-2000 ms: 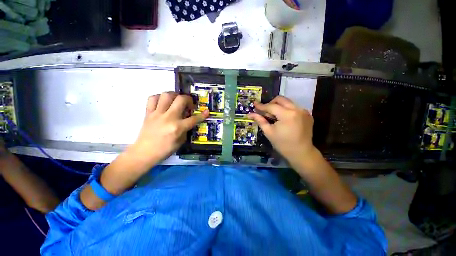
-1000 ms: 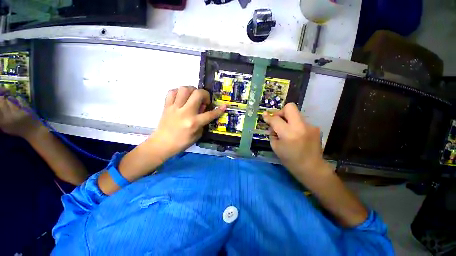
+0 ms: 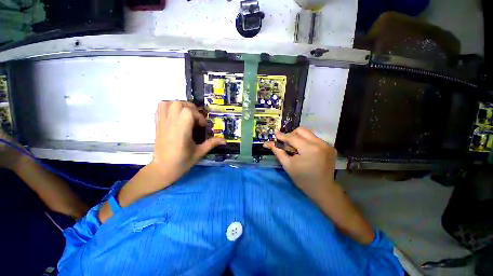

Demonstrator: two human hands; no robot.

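A dark square carrier (image 3: 300, 81) holds two yellow-edged circuit boards, an upper board (image 3: 270, 90) and a lower board (image 3: 231, 127). A green hold-down bar (image 3: 250, 108) crosses both boards from top to bottom. My left hand (image 3: 181, 132) is at the carrier's left side, thumb at the lower board's lower left edge, fingers curled over the frame; nothing is seen held in it. My right hand (image 3: 304, 153) is at the lower board's lower right corner, with a small dark thing between its fingers, too blurred to name surely.
Conveyor rails (image 3: 130, 43) run above and below the carrier. Other carriers with boards stand at the far left and at the far right (image 3: 482, 129). A black-and-silver object (image 3: 249, 21) lies on the bench. Another person's arm (image 3: 46, 183) is at lower left. A black tray (image 3: 81, 19) is upper left.
My left thumb has moved from between the boards down to the lower board's bottom edge. My right hand has moved down to that board's lower right corner. The view has shifted.
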